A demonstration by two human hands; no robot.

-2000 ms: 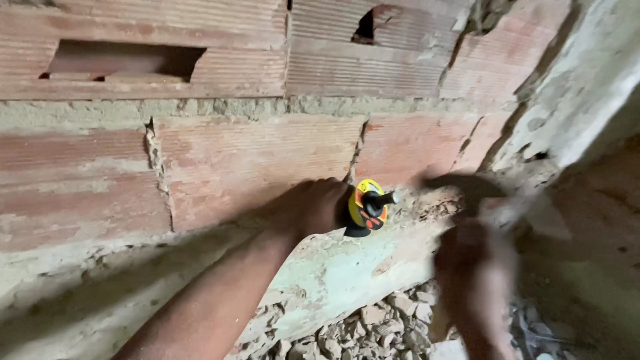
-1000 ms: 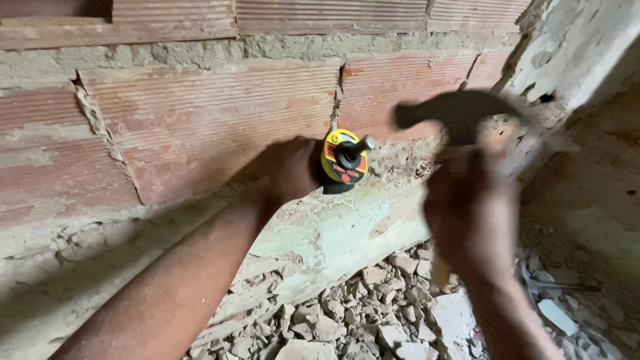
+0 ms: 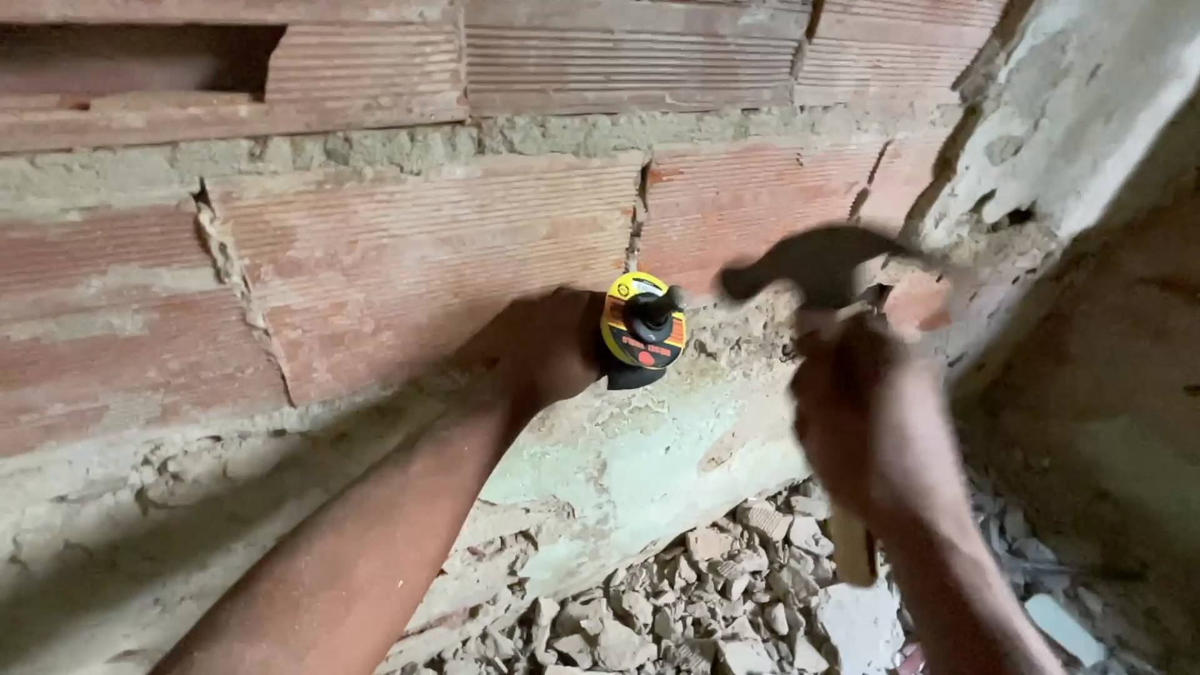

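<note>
My left hand (image 3: 553,347) is closed around a chisel with a black hand guard (image 3: 643,323) that carries a yellow, red and black printed face. The chisel's metal striking end points toward the right; its tip is hidden behind the hand. My right hand (image 3: 858,412) grips the wooden handle (image 3: 853,548) of a claw hammer. Slightly blurred, the dark hammer head (image 3: 816,267) is to the right of the chisel's end, apart from it. Behind both hands stands a wall of ribbed red hollow bricks (image 3: 431,244), with rough broken plaster (image 3: 656,441) along its lower part.
Broken plaster and brick rubble (image 3: 694,600) lies heaped along the foot of the wall. A plastered corner (image 3: 1050,122) rises at the right, beside a darker wall (image 3: 1097,394). One upper brick has a broken-open hollow (image 3: 141,61) at the left.
The hammer in my right hand appears in different positions near the chisel, blurred in each frame. My left hand keeps its hold on the chisel. The view has shifted somewhat.
</note>
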